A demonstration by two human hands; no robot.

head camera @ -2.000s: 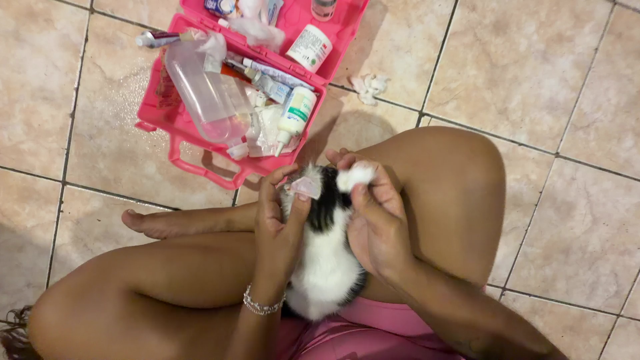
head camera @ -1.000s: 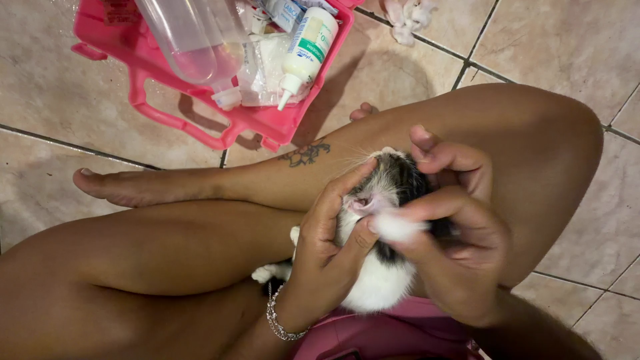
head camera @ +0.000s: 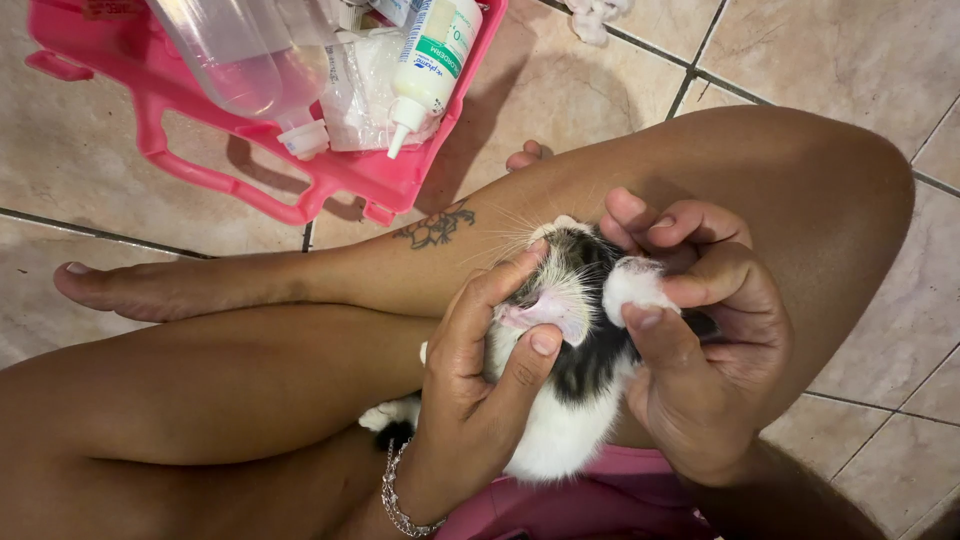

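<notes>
A black, tabby and white kitten (head camera: 570,420) lies between my crossed legs, its head toward the top of the view. My left hand (head camera: 480,367) is around the side of its head, the thumb and index finger holding one ear (head camera: 559,311) folded so that the pink inside shows. Between the thumb and index finger of my right hand (head camera: 712,330) is a white cotton ball (head camera: 636,286), just right of the ear, with a faint dark smudge near its top. Most of the kitten's face is hidden by fur and my fingers.
A pink plastic case (head camera: 180,169) stands on the tiled floor at the upper left, holding a clear plastic bottle (head camera: 247,67), a white nozzle bottle with a green band (head camera: 435,64) and plastic packets (head camera: 352,97). Used-looking cotton (head camera: 591,16) lies on the floor at the top.
My right hand with the cotton has moved right, off the ear where it was a second ago. My left fingers now hold the ear folded open. The view has come closer since two seconds ago.
</notes>
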